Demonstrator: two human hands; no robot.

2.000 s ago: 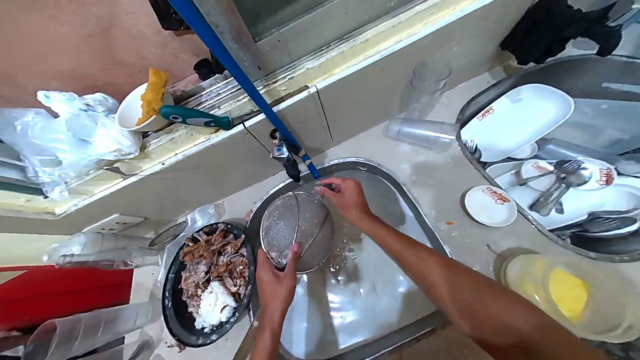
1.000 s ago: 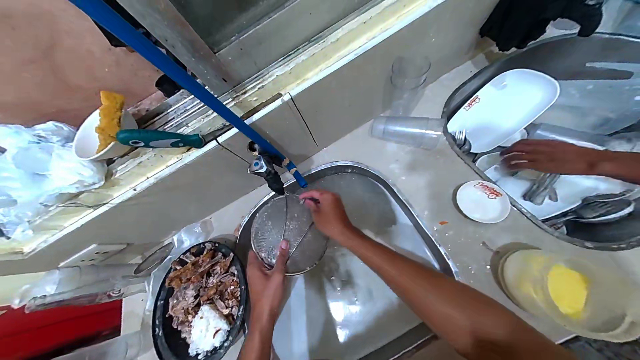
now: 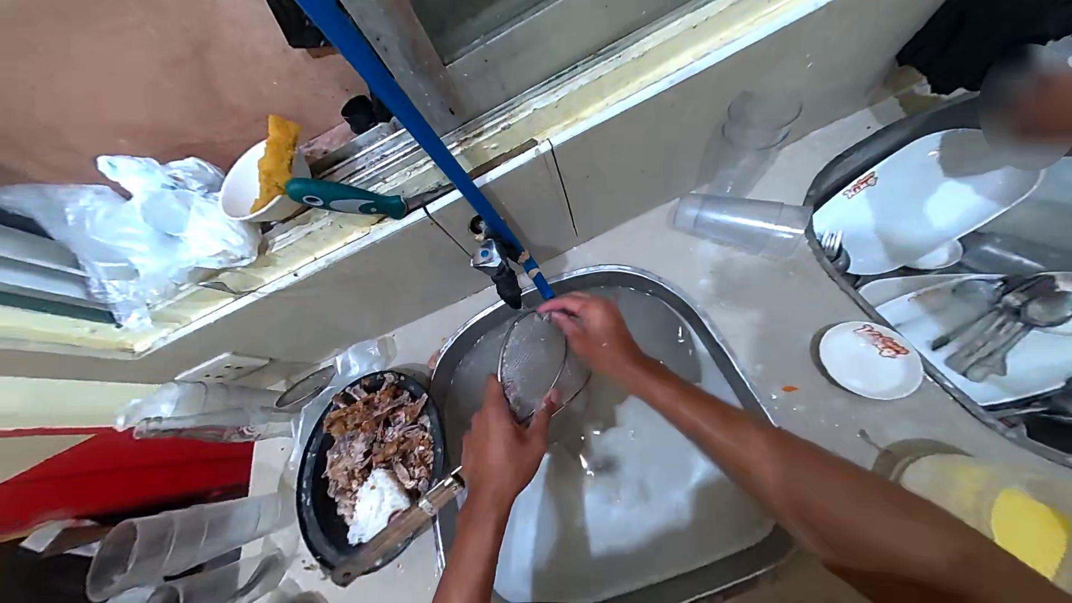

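Over the water-filled sink (image 3: pixel 636 469), my left hand (image 3: pixel 502 448) grips the near rim of a round fine-mesh strainer (image 3: pixel 533 360). A worn handle (image 3: pixel 402 532) reaches from beside that wrist across the bowl; it appears to belong to the strainer. My right hand (image 3: pixel 599 339) pinches the far edge of the mesh, just below the end of a blue pipe (image 3: pixel 402 105) and a small tap (image 3: pixel 494 264). A black bowl (image 3: pixel 303 477) of meat scraps and white rice stands left of the sink.
At right, another basin (image 3: pixel 867 310) holds white plates and spoons; a person's blurred hand (image 3: pixel 1043 105) is above it. A saucer (image 3: pixel 871 360), clear cups (image 3: pixel 741 222) and a container with yellow contents (image 3: pixel 971 494) are between. A green-handled tool (image 3: pixel 343 198) lies on the ledge.
The strainer has tilted and its handle now shows over the bowl. The other person's hand, in the right basin one second ago, has moved up to the top right.
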